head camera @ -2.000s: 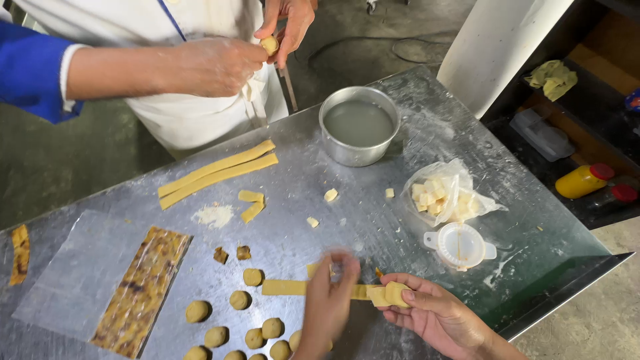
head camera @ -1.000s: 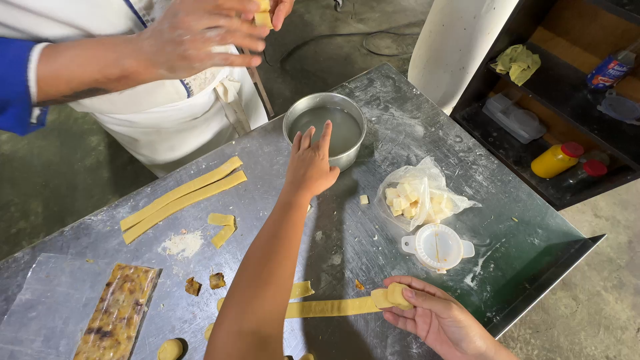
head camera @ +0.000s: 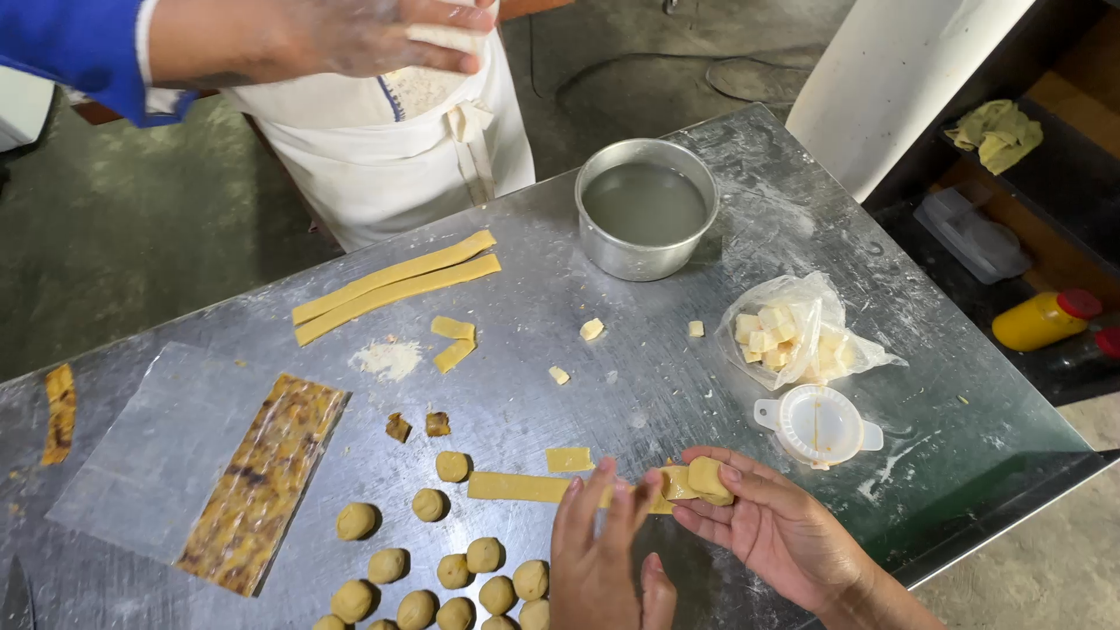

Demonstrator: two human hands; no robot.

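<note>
My right hand (head camera: 779,525) holds a rolled dough piece (head camera: 709,480) at the right end of a flat dough strip (head camera: 516,486). Over that strip is my left hand (head camera: 604,551), fingers spread, with nothing seen in its grip; whether its fingertips touch the dough is unclear. A short dough piece (head camera: 569,459) lies just above the strip. Several dough balls (head camera: 355,521) sit to the left of my left hand. Farther up are two long dough strips (head camera: 394,287), a bent dough piece (head camera: 454,343) and a metal pan of liquid (head camera: 647,210).
A bag of pale cubes (head camera: 779,337) and a white plastic dough press (head camera: 820,424) lie at the right. At the left, a mottled brown-yellow slab (head camera: 262,486) rests on plastic film (head camera: 157,446). A co-worker's hand (head camera: 376,35) is above a white apron across the table (head camera: 525,219).
My left hand has come back from the pan of liquid to the dough strip. My right hand still holds the rolled end.
</note>
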